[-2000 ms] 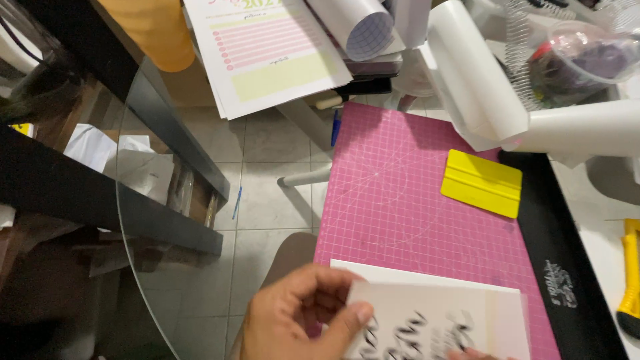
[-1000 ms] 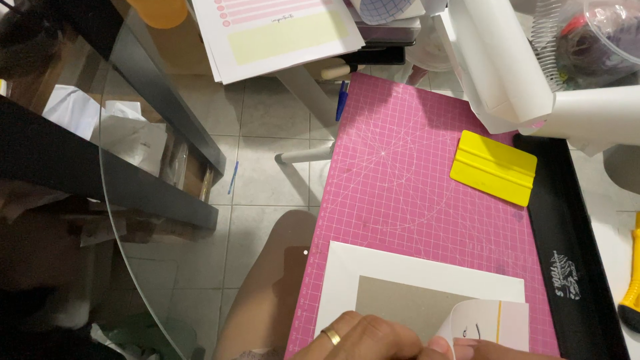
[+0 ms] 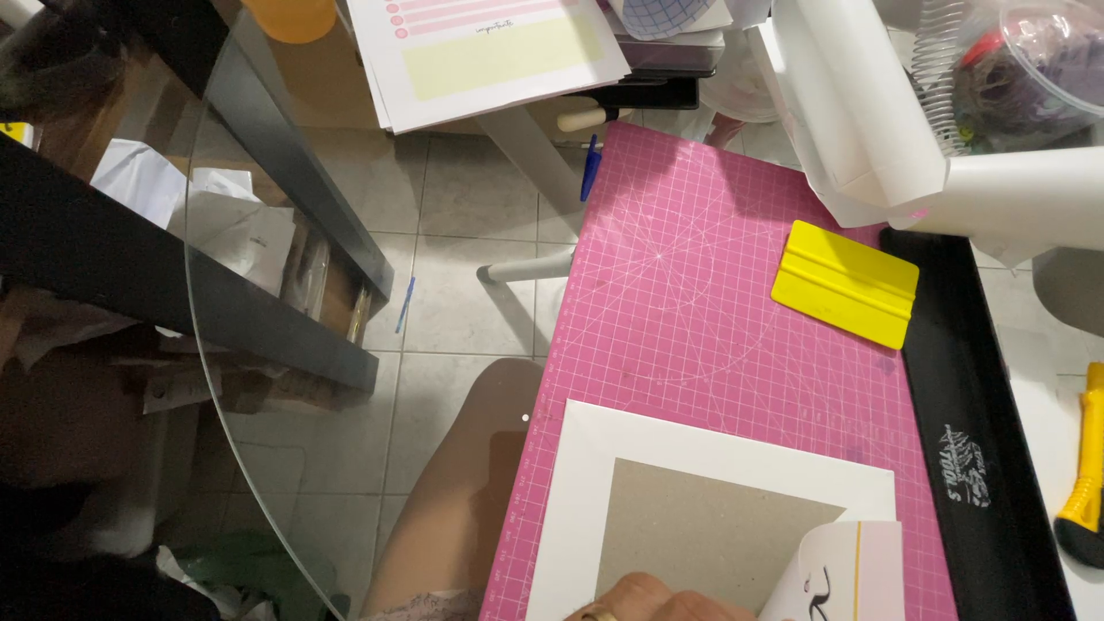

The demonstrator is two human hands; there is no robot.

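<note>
At the bottom edge of the view is my left hand [image 3: 647,601], a ring on one finger. Only its knuckles show, over the lower part of a grey cardboard panel [image 3: 690,517] with a white folded border [image 3: 733,440]. To its right a printed sheet [image 3: 849,569] with black lettering and a yellow line curls up off the panel. Whether the fingers grip it is hidden. The panel lies on a pink cutting mat [image 3: 681,328]. A yellow plastic squeegee [image 3: 847,285] rests across the mat's right edge. My right hand is out of view.
A black strip [image 3: 966,414] runs beside the mat, with a yellow utility knife [image 3: 1087,483] farther right. White rolls [image 3: 862,95] lie at the mat's top right corner. Printed pages [image 3: 492,69] overhang at the top. A glass tabletop edge [image 3: 203,371] curves at left.
The printed sheet, flatter and held by my left fingers two seconds ago, now curls at lower right. The grey panel has come into sight. My right fingertips have left the view.
</note>
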